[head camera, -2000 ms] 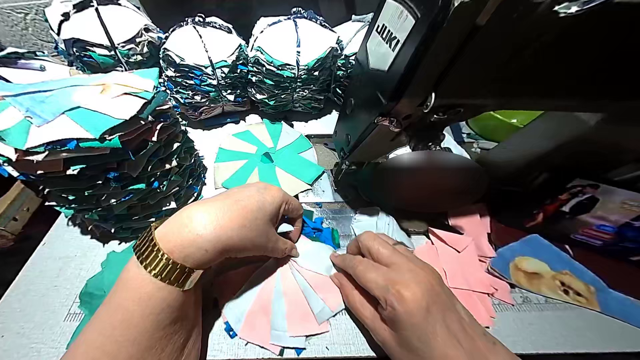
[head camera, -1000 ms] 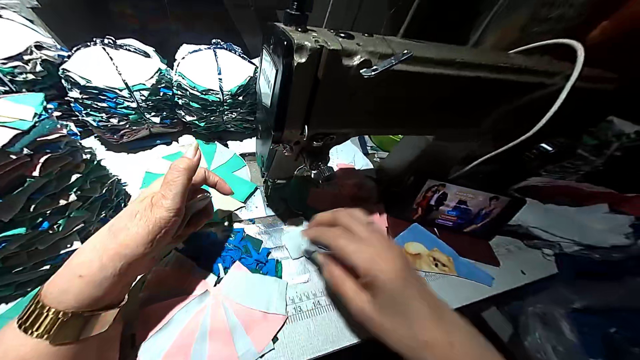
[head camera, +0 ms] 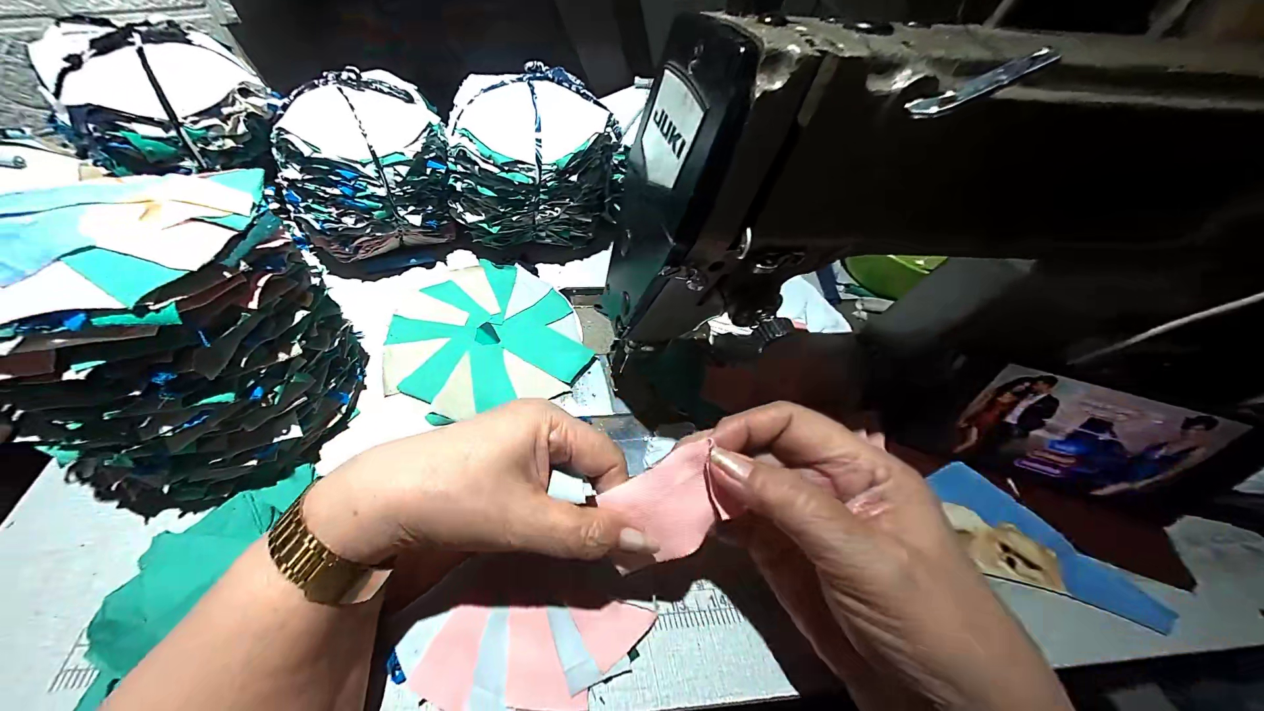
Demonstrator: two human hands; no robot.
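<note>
Between my two hands is a small pink fabric piece [head camera: 664, 506]. My left hand [head camera: 484, 484], with a gold watch on the wrist, pinches its left side between thumb and fingers. The thumb and forefinger of my right hand [head camera: 839, 504] grip its right edge. Below them a fan of pink and pale blue fabric strips [head camera: 533, 652] lies on the table, partly shaded. Behind my hands rests a round piece of green and cream fabric wedges [head camera: 489, 341]. The head of a Juki sewing machine [head camera: 691, 178] stands just beyond my fingers.
A tall stack of fabric pieces [head camera: 188, 385] stands at left; several tied bundles [head camera: 360, 168] line the back. Green fabric [head camera: 188, 583] lies by my left forearm. At right are a blue piece with a dog print [head camera: 1066, 568] and a screen or picture showing people [head camera: 1096, 434].
A pink piece is now held between both hands, which have come together from being apart one second ago. The view has swung right and back again.
</note>
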